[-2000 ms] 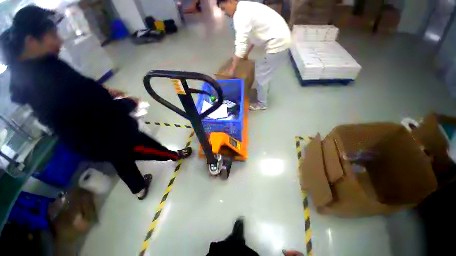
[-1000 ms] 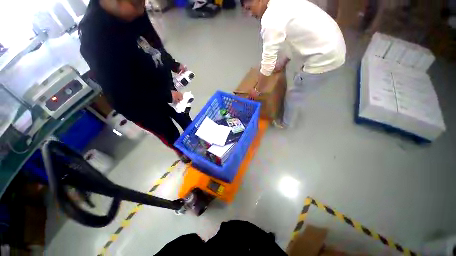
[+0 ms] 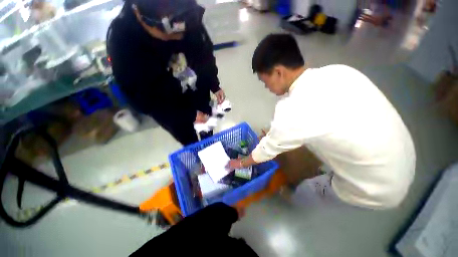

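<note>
A blue perforated crate [image 3: 188, 193] stands on an orange pallet truck [image 3: 161, 202], with white papers [image 3: 215, 160], a green-marked item [image 3: 244, 145] and dark items in it. The truck's black looped handle [image 3: 63, 186] leans to the left. A person in a white sweatshirt [image 3: 351, 133] bends over the crate, one hand at the papers. My black clothing [image 3: 201, 233] covers the bottom middle and overlaps the crate's near edge. Neither of my hands can be made out; a small blurred reddish patch lies beside the dark cloth.
A person in black [image 3: 160, 75] stands behind the crate, holding white-and-black parts [image 3: 213, 119]. A green-topped bench [image 3: 55, 98] is at left, with a blue bin [image 3: 94, 100] and a white roll [image 3: 125, 120] below. Yellow-black tape [image 3: 133, 176] crosses the floor. A brown carton [image 3: 300, 163] is beyond the crate.
The view has moved closer to the crate. The person in white has moved a hand from the carton to the papers. The large open carton has left view. My black clothing reaches higher.
</note>
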